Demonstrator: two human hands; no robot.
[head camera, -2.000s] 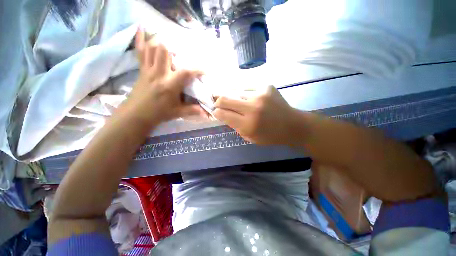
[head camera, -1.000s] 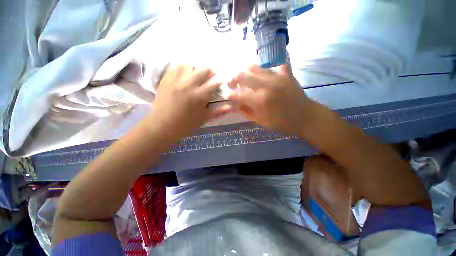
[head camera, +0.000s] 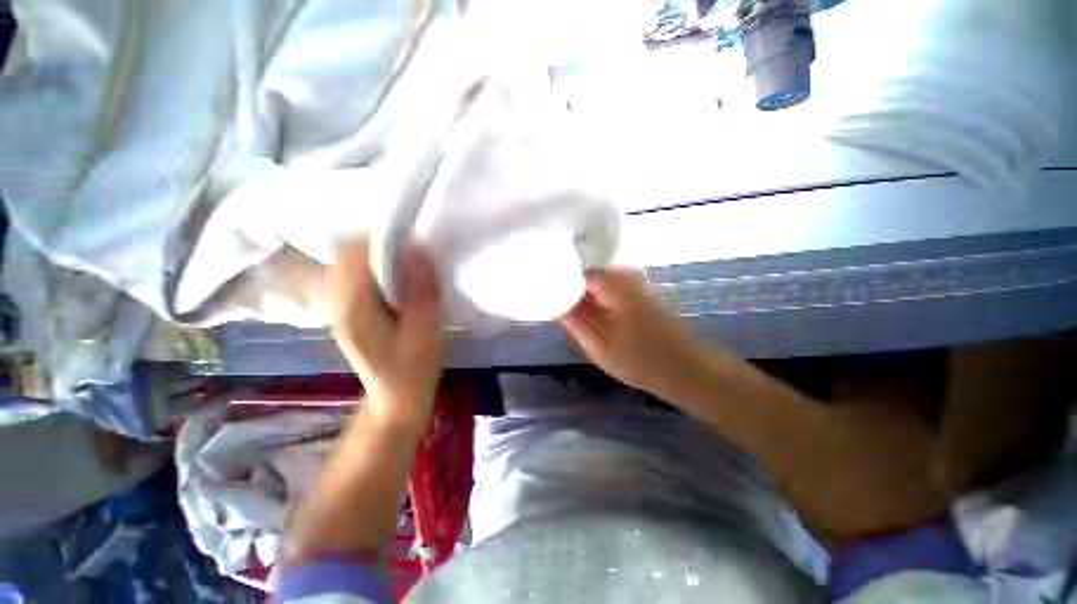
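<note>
A white garment piece (head camera: 508, 201) is held up in a curved, rounded fold over the front edge of the machine table. My left hand (head camera: 390, 313) grips its left side between thumb and fingers. My right hand (head camera: 620, 325) pinches its lower right edge between thumb and fingertips. Both hands are somewhat blurred. The upper part of the cloth merges into the bright glare, so its outline there is hard to tell. More pale cloth in large folds (head camera: 224, 142) lies to the left.
The blue-grey cylinder (head camera: 779, 59) and metal machine parts are at the top right. White folded cloth (head camera: 957, 106) lies right of them. The grey ruled table edge (head camera: 874, 289) crosses in front. Below the table are a red basket (head camera: 443, 472) and pale cloth (head camera: 254, 472).
The view has shifted, placing the machine parts further right. My hands have moved down and left relative to the machine and further apart, with the cloth now spread in a larger fold between them.
</note>
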